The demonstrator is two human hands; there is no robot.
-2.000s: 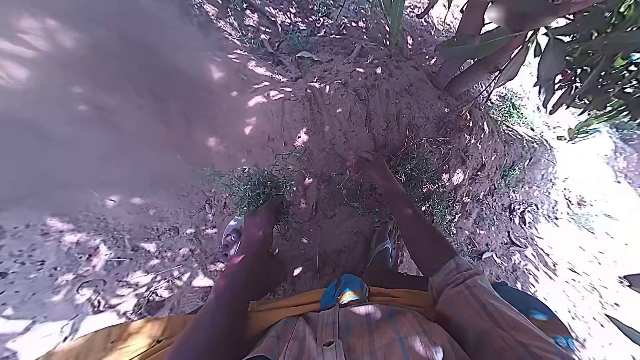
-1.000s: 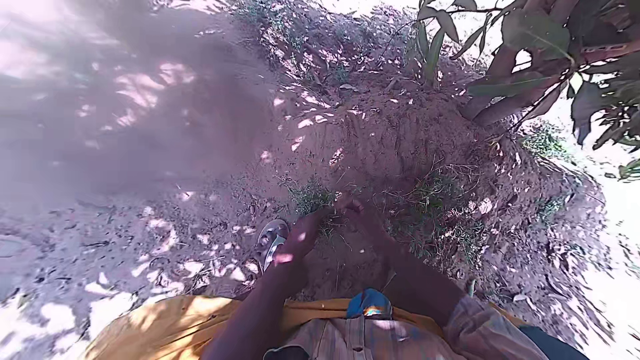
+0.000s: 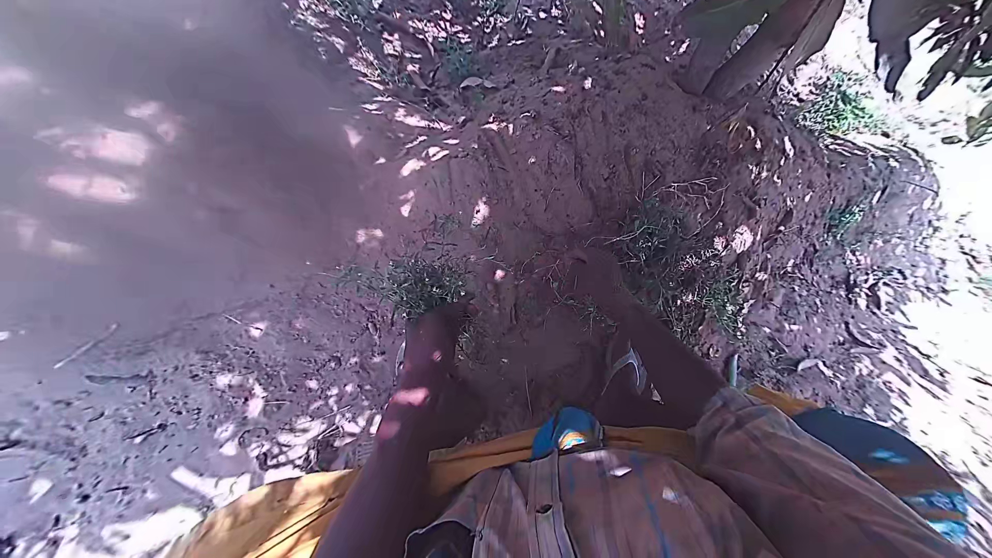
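My left hand (image 3: 440, 316) is closed around a bunch of green weeds (image 3: 422, 283), whose leafy stems spread out beyond my fingers. To its right, my right hand (image 3: 593, 273) is low at the bare soil (image 3: 519, 201), beside a clump of weeds (image 3: 655, 232). Thin stems show near its fingertips; shade hides whether the fingers grip them. Both hands are in front of my sandalled feet, with a sandal strap (image 3: 632, 370) visible below my right forearm.
A plant with broad leaves and thick stems (image 3: 744, 62) stands at the upper right. Dry leaf litter (image 3: 473, 81) lies along the top of the soil bank. A smooth shaded patch (image 3: 194, 155) fills the upper left, and a yellow cloth (image 3: 271, 511) hangs by my legs.
My hands were close together one second ago and are now apart, the left one holding the weeds off to the left.
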